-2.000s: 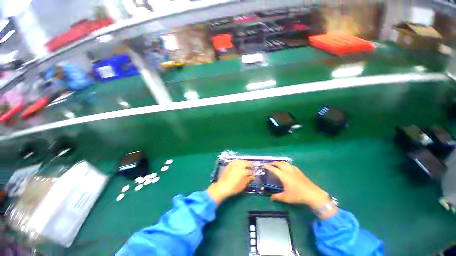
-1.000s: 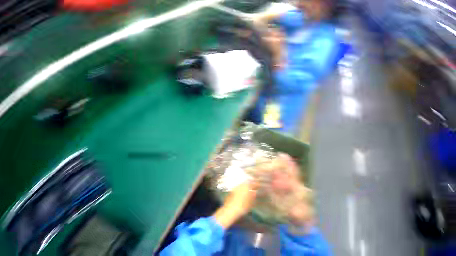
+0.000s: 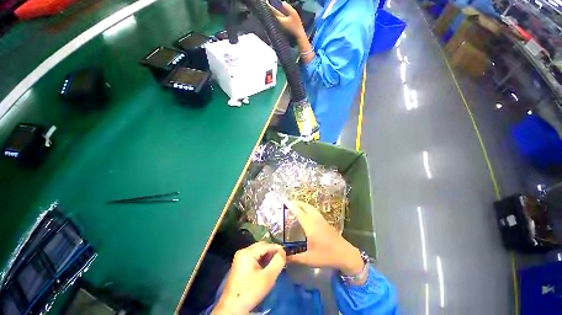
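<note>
My right hand (image 3: 321, 240) holds a front panel (image 3: 294, 229) with a thin black frame and a grey window, above the waste bin. My left hand (image 3: 254, 277) is at the panel's lower left edge with thumb and forefinger pinched together; whether film is between them cannot be told. The olive-green waste bin (image 3: 363, 206) stands beside the bench edge, full of shiny film scraps (image 3: 277, 191).
On the green bench (image 3: 135, 147) lie tweezers (image 3: 143, 199), a panel tray (image 3: 46, 261) at lower left and several display units (image 3: 188, 80). A white box (image 3: 242, 66) stands near the edge. A ribbed hose (image 3: 283, 52) hangs by another person in blue (image 3: 339, 55).
Two seconds ago both hands were at the panel tray; one second ago they were blurred over the bin. Now a panel shows clearly in my right hand, and my left hand is lower.
</note>
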